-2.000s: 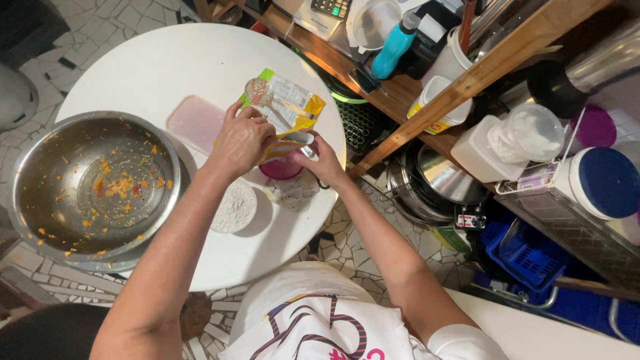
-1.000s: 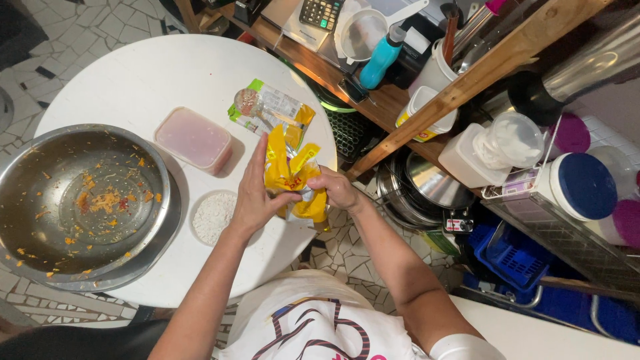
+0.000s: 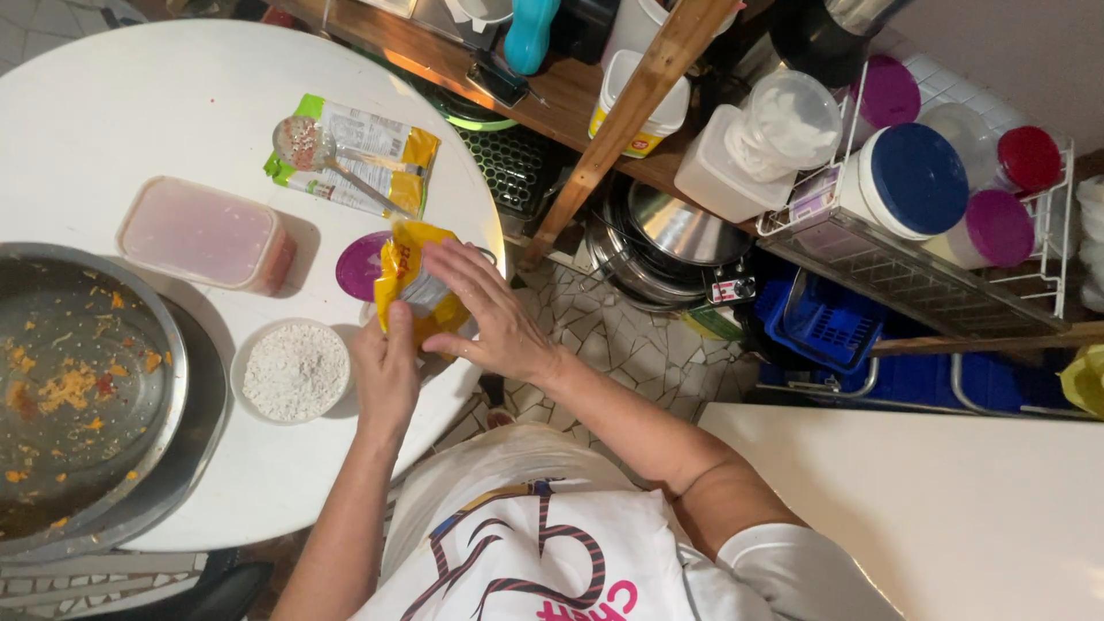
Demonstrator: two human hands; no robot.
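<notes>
My left hand (image 3: 388, 366) grips the near edge of a yellow plastic packet (image 3: 418, 280) at the table's right side. Flattened against the packet's right side is my right hand (image 3: 487, 315), fingers extended; whether it pinches the film cannot be told. A purple lid (image 3: 362, 266) lies partly behind the packet. Left of my left hand is a bowl of white, crumbly flour-like powder (image 3: 296, 371). Beyond the hands, a metal spoon (image 3: 371, 185) with residue rests on a flat green and yellow packet (image 3: 345, 129). A lidded plastic container (image 3: 203, 233) with pinkish contents sits farther left.
A large steel bowl (image 3: 177, 345) with orange bits stands on the round white table (image 3: 216, 60) at left. A slanted wooden post (image 3: 621, 129) and shelf hold tubs to the right. Stacked pots (image 3: 681, 224) and a blue basket (image 3: 819, 332) are below. A white surface (image 3: 906, 500) lies lower right.
The yellow packet, crumpled between both hands a second ago, is now flatter and more spread. My right hand has opened out along its side. The purple lid shows again. The view has shifted.
</notes>
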